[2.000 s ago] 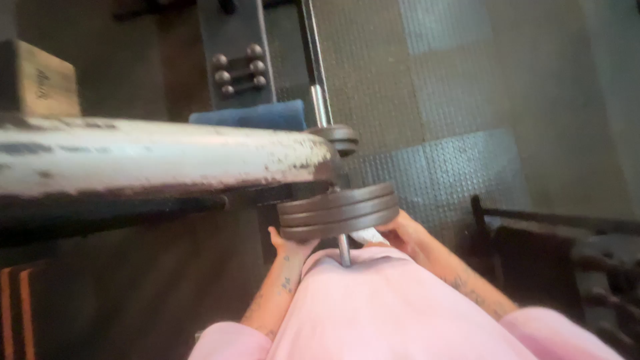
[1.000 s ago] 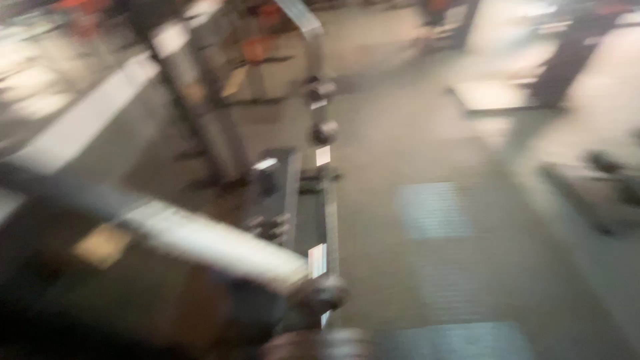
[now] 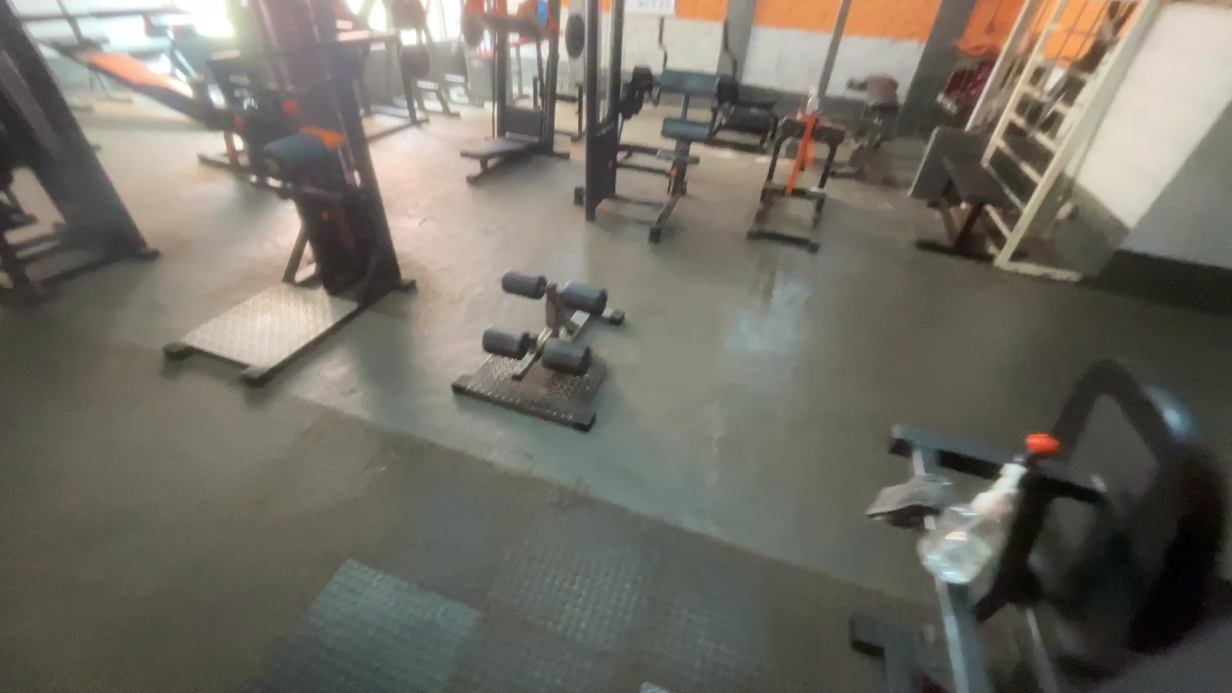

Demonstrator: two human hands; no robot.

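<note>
Neither my left hand nor my right hand shows in the head view at this moment, so what they hold cannot be seen. At the lower right, a clear plastic bottle [image 3: 962, 544] with a red cap stands or leans on a dark metal frame [image 3: 958, 626]. Beside the bottle lies a grey cloth-like item [image 3: 910, 500]. Near the middle of the floor is a low foot-hold bench [image 3: 549, 385] with four-roller-like padding, its black foam rollers [image 3: 566, 356] set in pairs above a textured plate.
A machine with a diamond-plate platform [image 3: 269, 322] stands at left. Padded benches and racks line the back. A white ladder-like frame [image 3: 1035, 164] leans at the right wall. Textured rubber mats [image 3: 375, 626] cover the near floor. A dark blurred round shape [image 3: 1174, 500] fills the right edge.
The view has swung far away from the barbell. Two seconds ago both my hands were at its weight plates; now hands, plates and bar are out of view.
</note>
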